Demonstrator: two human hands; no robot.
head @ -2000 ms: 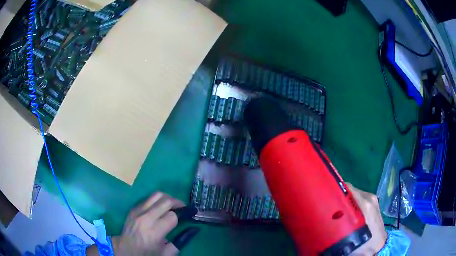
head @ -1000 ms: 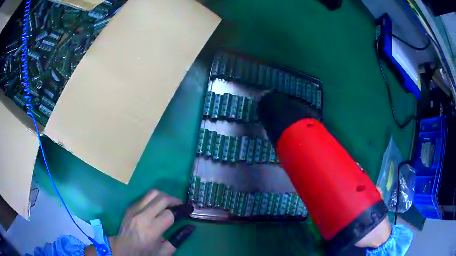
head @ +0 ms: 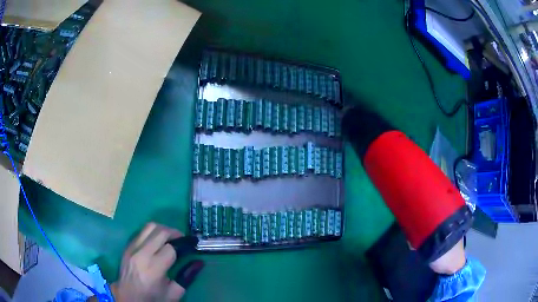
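Note:
A silvery metal tray (head: 268, 194) lies on the green mat with four rows of narrow green circuit-board modules (head: 268, 162). My right hand (head: 449, 259), mostly hidden behind the tool, holds the red heat gun (head: 413, 183). Its black nozzle points up and left, at the tray's right edge near the second row. My left hand (head: 150, 262) is at the tray's lower left corner, with black covers on thumb and finger. One covered fingertip is at the tray rim; the other is apart from it, and nothing is seen between them.
An open cardboard box (head: 112, 100) heaped with loose green modules is at the left. A coiled blue cord (head: 35, 218) runs to my left wrist. At the right are a blue crate (head: 491, 159), a clear plastic bag (head: 466, 177) and a blue-edged device (head: 442, 38). A dark flat object (head: 395, 265) lies lower right.
The heat gun has moved right, from over the middle rows to the tray's right edge, uncovering the rows. The whole view has shifted, so tray and box appear further left. My left hand stays at the corner.

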